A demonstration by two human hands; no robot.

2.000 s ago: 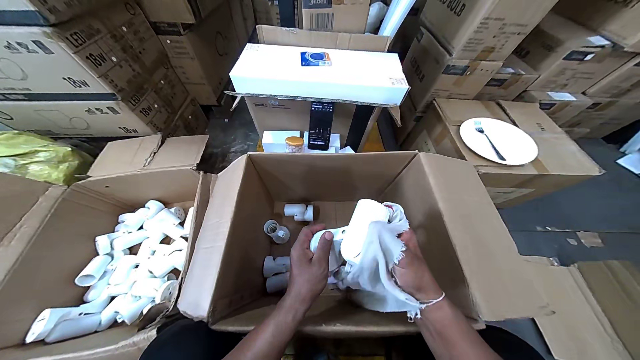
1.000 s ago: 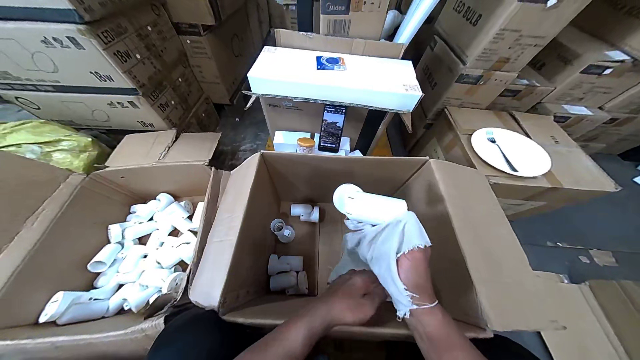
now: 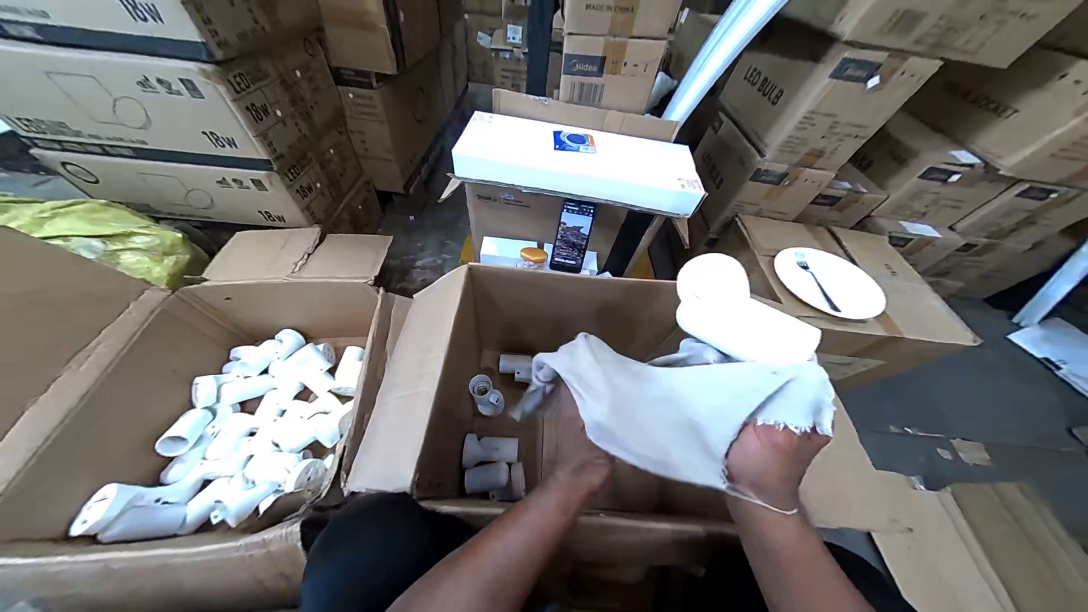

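Observation:
A white cloth (image 3: 663, 416) with a frayed edge is stretched between my two hands above the middle cardboard box (image 3: 578, 297). My left hand (image 3: 574, 433) grips its left end, the fingers partly hidden by the cloth. Under the right part of the cloth is my right hand (image 3: 773, 459), its fingers covered. A white plastic lamp holder (image 3: 748, 327) with a round end rests at the cloth's upper right edge, apparently held through it. Several white sockets lie in the middle box, among them an upright-facing one (image 3: 486, 395) and a pair (image 3: 490, 463) near the front left.
At the left, an open cardboard box (image 3: 102, 382) holds many white lamp holders (image 3: 255, 425). Behind the middle box stand a phone (image 3: 573, 235), an orange-lidded jar (image 3: 534, 257) and a long white box (image 3: 578, 161). A plate (image 3: 829, 283) with a fork (image 3: 818, 280) sits on a carton at right.
The lamp holder and cloth have come up and to the right. My left hand, low in the box one second ago, now holds the cloth's left end, and the cloth is spread out.

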